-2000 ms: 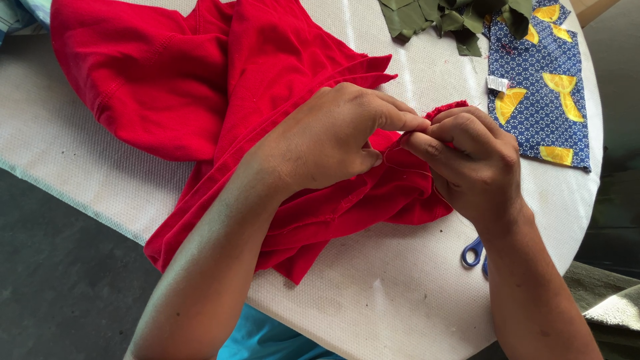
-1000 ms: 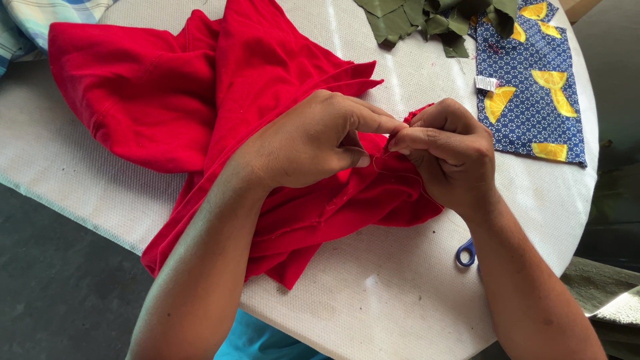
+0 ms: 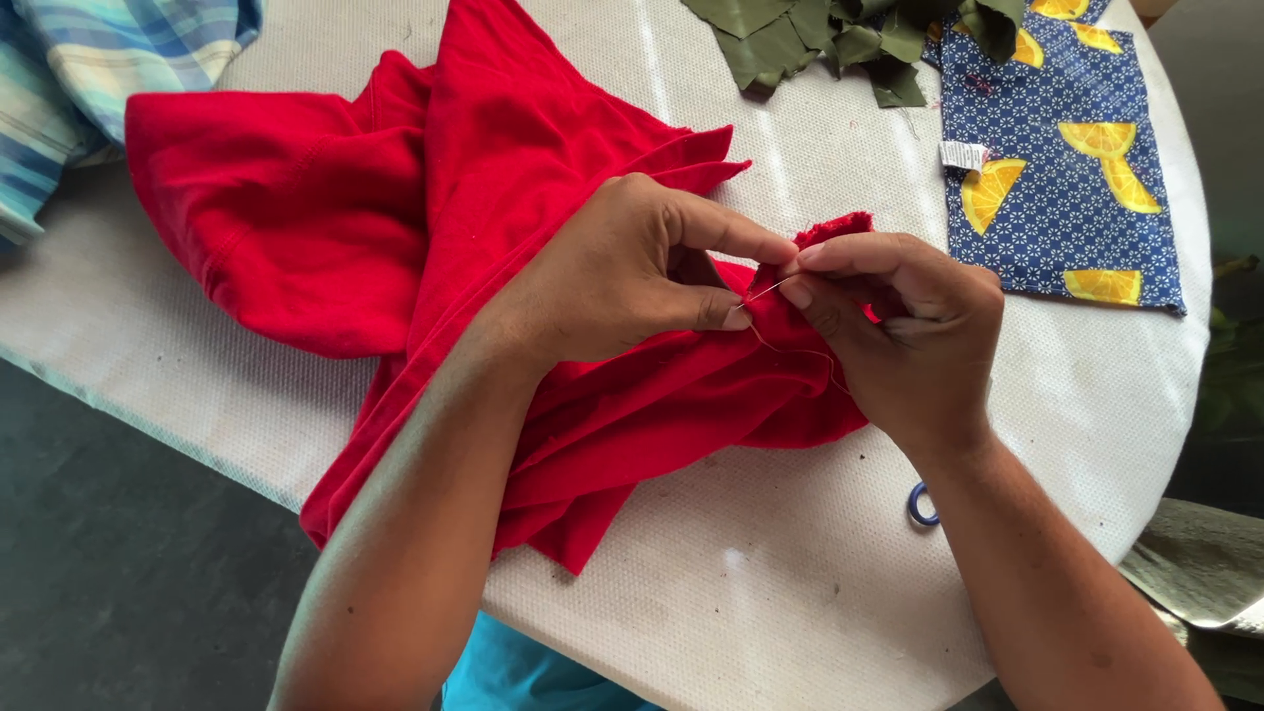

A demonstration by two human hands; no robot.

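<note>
Red fabric (image 3: 326, 217) lies bunched across the table, its frayed edge raised between my hands. My left hand (image 3: 632, 267) pinches the fabric near that edge between thumb and fingers. Opposite it, my right hand (image 3: 899, 316) grips a thin sewing needle (image 3: 772, 288) between thumb and index finger, its length slanting down toward my left thumb. A pale thread (image 3: 805, 351) curves over the red cloth below the fingertips and runs to my right hand. The fingers partly hide the spot where needle and cloth meet.
Blue fabric with a lemon-slice print (image 3: 1047, 197) and a white tag lies at the right of the white-covered table (image 3: 770, 592). Olive-green cloth pieces (image 3: 780, 39) are at the top, striped cloth (image 3: 128, 49) at upper left. A blue ring-shaped handle (image 3: 922, 506) shows beside my right forearm.
Both hands stay at the raised edge of the red fabric. The needle now shows plainly between the fingertips, where the earlier frames do not show it clearly.
</note>
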